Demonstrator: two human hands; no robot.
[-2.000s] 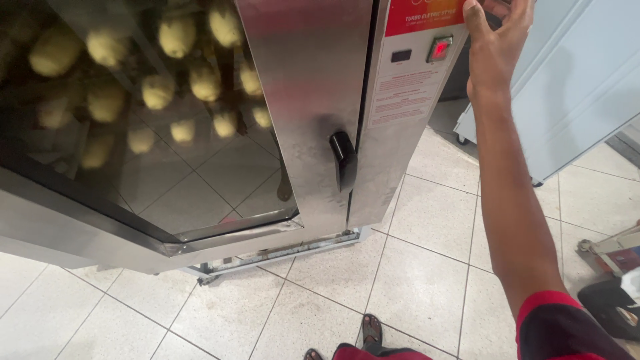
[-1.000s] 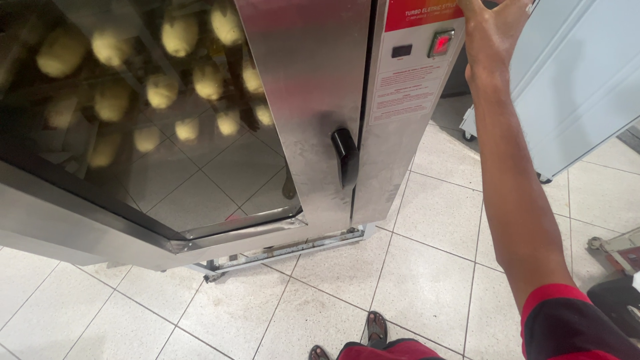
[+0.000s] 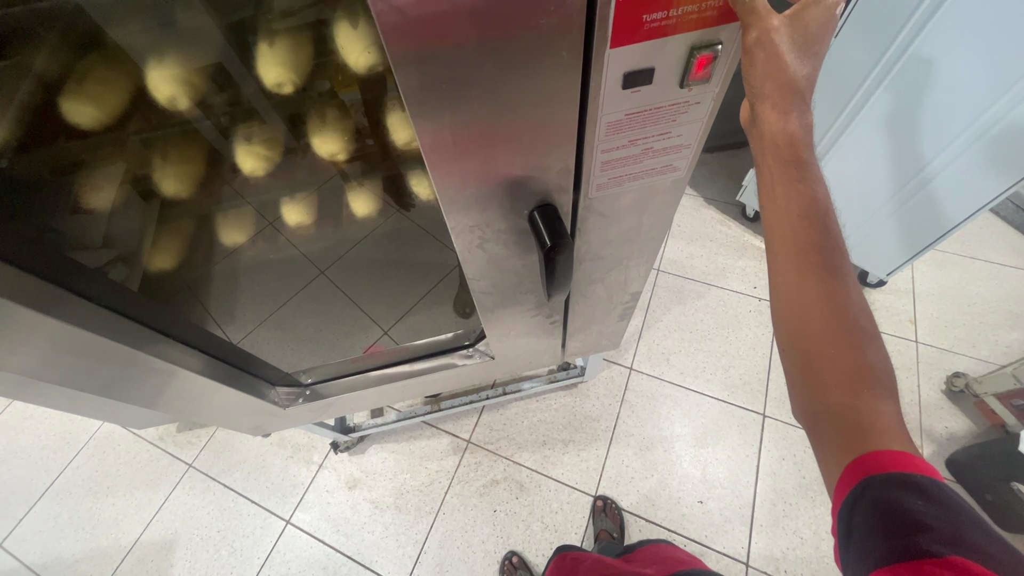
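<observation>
My right hand point(image 3: 788, 48) reaches up to the top edge of the view, at the upper right edge of the oven's control panel point(image 3: 652, 120); its fingers are cut off, so what they touch cannot be told. Below the panel's red strip a rocker switch point(image 3: 702, 66) glows red, beside a small dark display point(image 3: 638, 78). The steel oven door point(image 3: 496, 160) is closed, with a black handle point(image 3: 552, 250) at its right side. Behind the glass, rows of pale dough pieces point(image 3: 284, 60) are seen. My left hand is out of view.
A wheeled stand point(image 3: 456, 406) carries the oven. To the right stands a pale cabinet point(image 3: 920, 144) on casters. A wheeled metal piece point(image 3: 988, 392) and a black object point(image 3: 992, 480) lie at the right edge. My sandalled feet point(image 3: 608, 522) are on the tiled floor point(image 3: 544, 456).
</observation>
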